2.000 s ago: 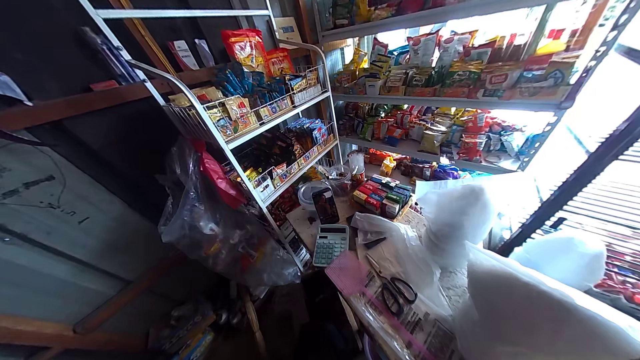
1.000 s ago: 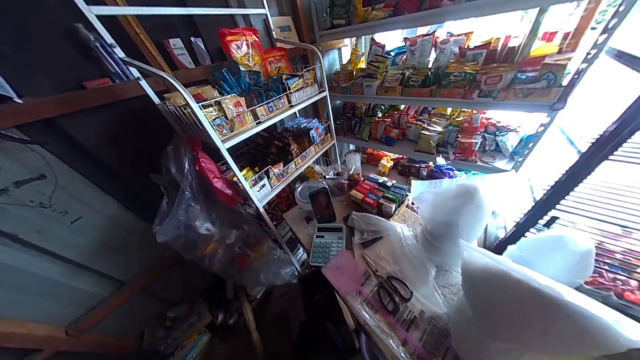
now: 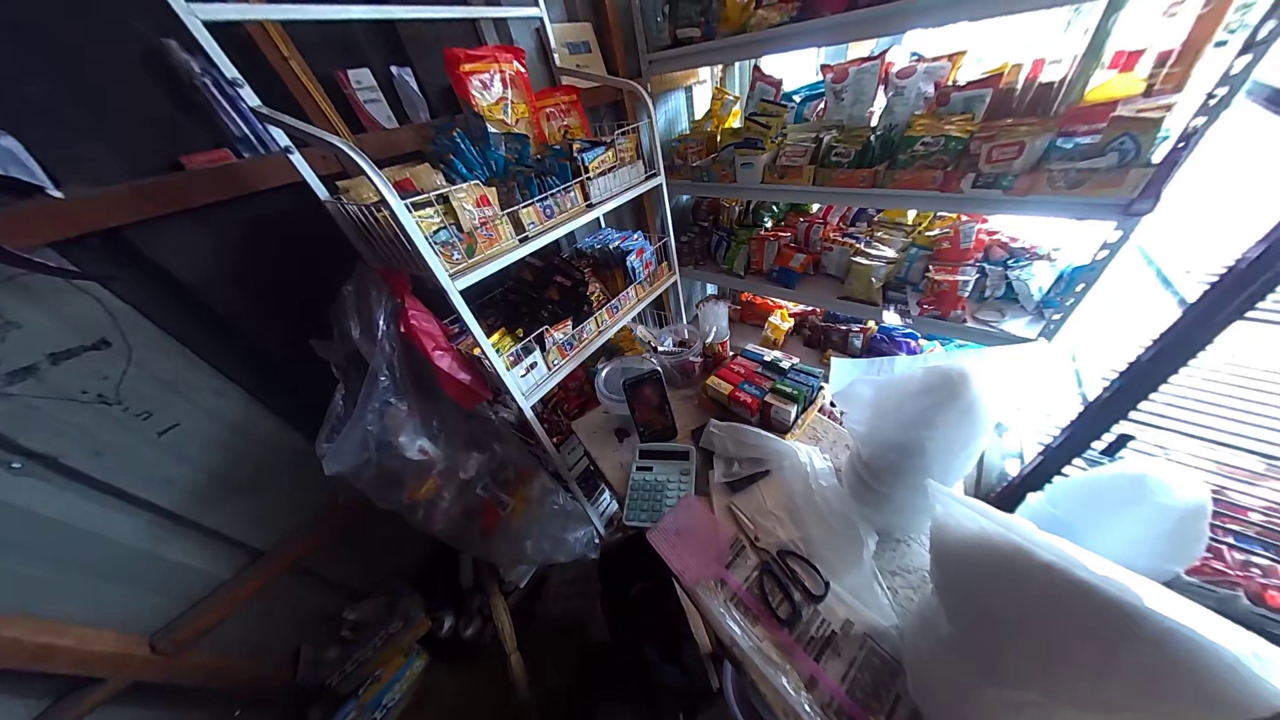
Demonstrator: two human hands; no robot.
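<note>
Neither my left hand nor my right hand shows in the head view. On the cluttered table lies a pair of scissors (image 3: 790,585) with dark handles, across a pink plastic fly swatter (image 3: 692,540) and a printed sheet. A pale calculator (image 3: 660,484) sits just in front of a smartphone (image 3: 650,405) that leans upright against a clear round tub (image 3: 612,384). Small coloured boxes (image 3: 765,385) are stacked to the right of the phone. White filled plastic bags (image 3: 1070,610) take up the table's right side.
A white wire rack (image 3: 560,232) with sachets stands at the left, a clear plastic bag (image 3: 400,450) hanging beside it. Metal shelves (image 3: 900,200) with snack packets rise behind the table. Dark metal bars (image 3: 1150,370) edge the right. Wooden beams (image 3: 130,655) cross the left wall.
</note>
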